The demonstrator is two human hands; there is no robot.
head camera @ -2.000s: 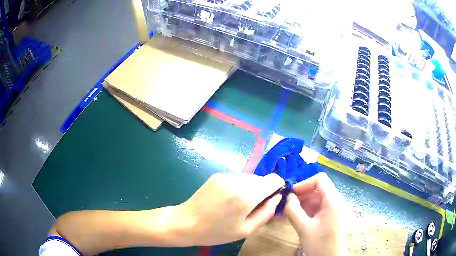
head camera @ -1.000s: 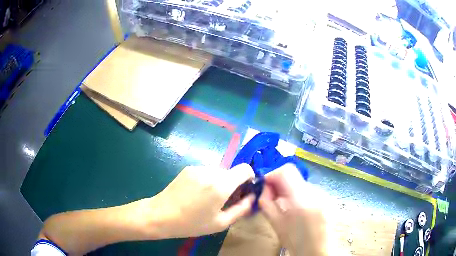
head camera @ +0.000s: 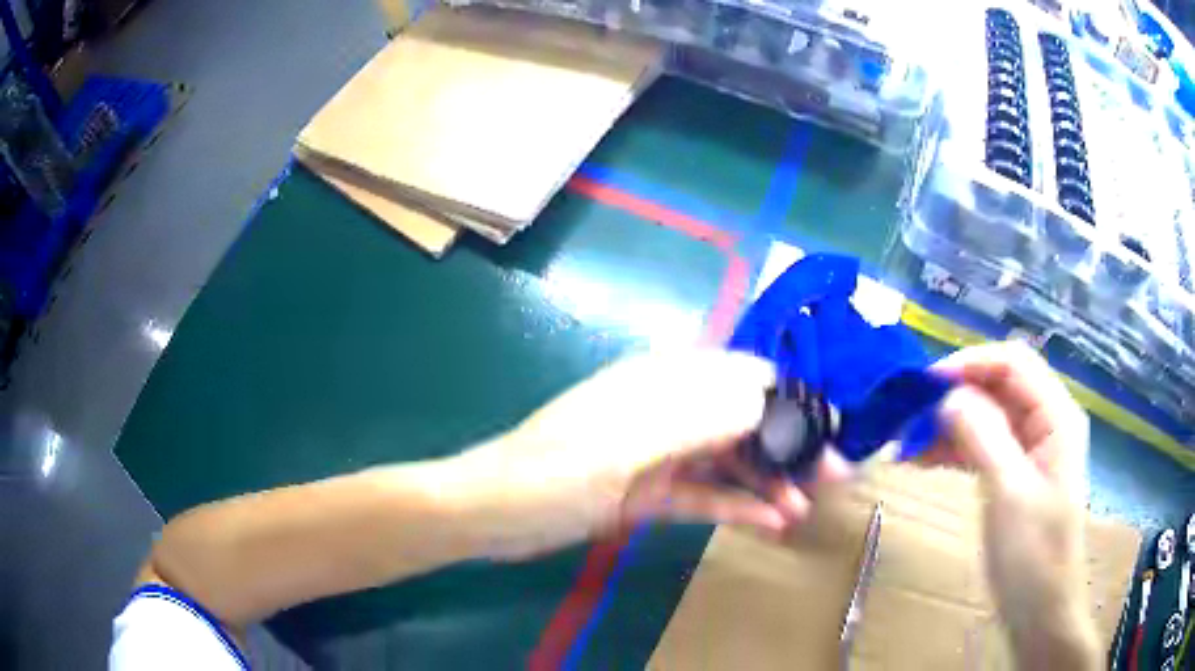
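Observation:
My left hand point(head camera: 682, 439) holds a round black knob point(head camera: 789, 430) with a pale grey centre, turned towards me and slightly blurred. My right hand point(head camera: 1016, 433) pinches the edge of the crumpled blue cloth point(head camera: 839, 341), just right of the knob. The cloth lies on the green bench mat behind the hands. The tan cardboard sheet point(head camera: 917, 557) is under and in front of my right hand. Thin silver tweezers point(head camera: 864, 577) lie on it, pointing away from me.
A stack of tan cardboard sheets point(head camera: 485, 112) lies at the far left. Clear plastic trays point(head camera: 813, 59) stand at the back; another tray point(head camera: 963, 236) at the right holds rows of black round parts. White-faced round parts point(head camera: 1165, 548) lie at the right edge. Red tape point(head camera: 655, 207) marks the mat.
The hands have moved apart. The knob's face now shows in my left hand, and my right hand has the cloth's edge. The tweezers have come into clear view. The camera view has shifted.

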